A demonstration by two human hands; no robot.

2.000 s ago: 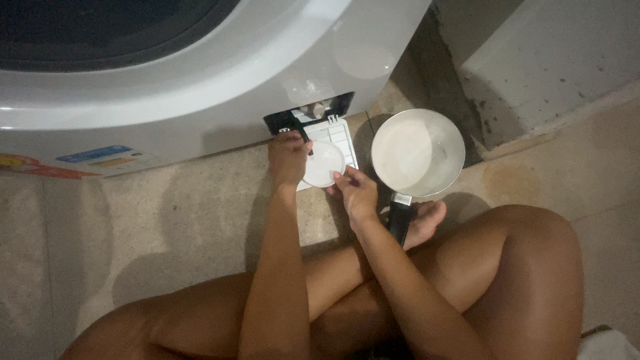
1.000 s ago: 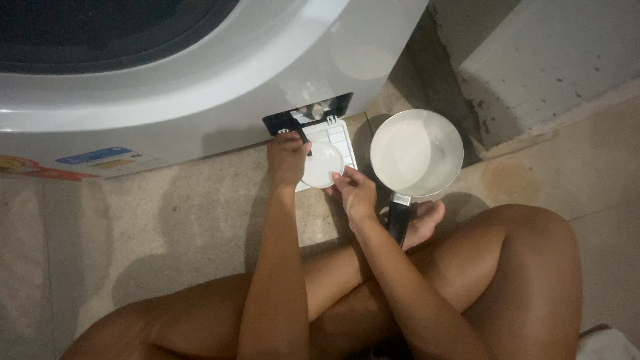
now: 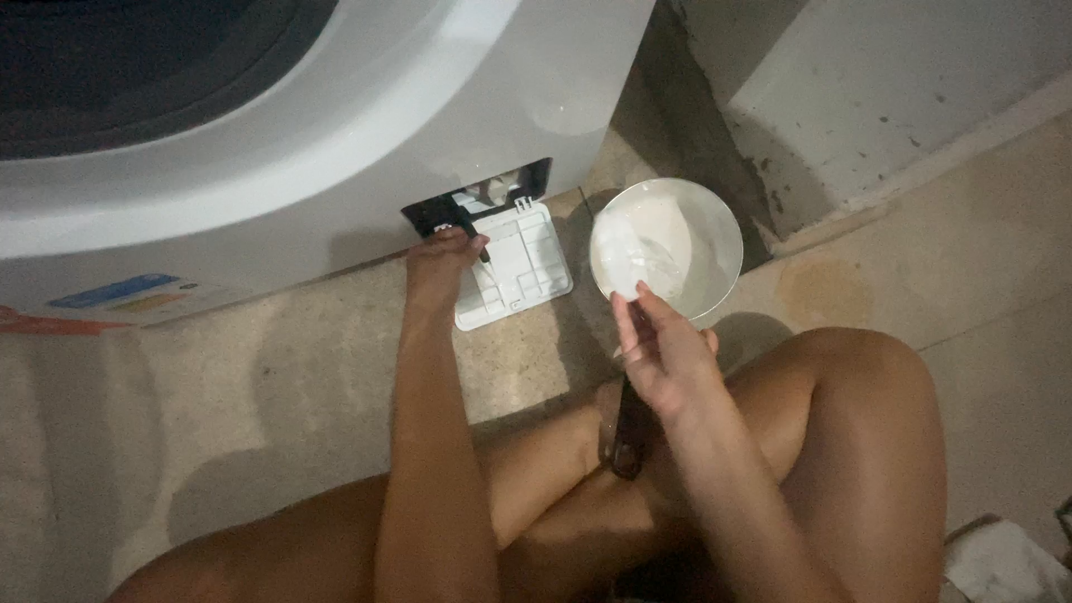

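My left hand (image 3: 444, 260) pinches a thin black drain hose (image 3: 476, 239) that comes out of the low opening (image 3: 494, 193) in the front of a white washing machine (image 3: 469, 100). Below that opening, its white flap (image 3: 523, 268) lies folded down over the floor. Between thumb and fingers, my right hand (image 3: 662, 343) holds a small white dish (image 3: 621, 251), tilted over the left side of a metal saucepan (image 3: 703, 276). Clear liquid seems to run from the dish into the pan. The pan's black handle (image 3: 628, 427) points toward my crossed legs and is partly hidden by my right hand.
A pale wall base or block (image 3: 888, 100) with dark specks stands at the upper right. Stickers (image 3: 117, 293) are on the lower left of the machine's front. A whitish cloth-like thing (image 3: 1005, 561) lies on the tiled floor (image 3: 318, 360) at the lower right.
My right hand has moved right with the small dish, from over the flap to over the saucepan, and the dish is now tipped. My left hand has stayed by the opening.
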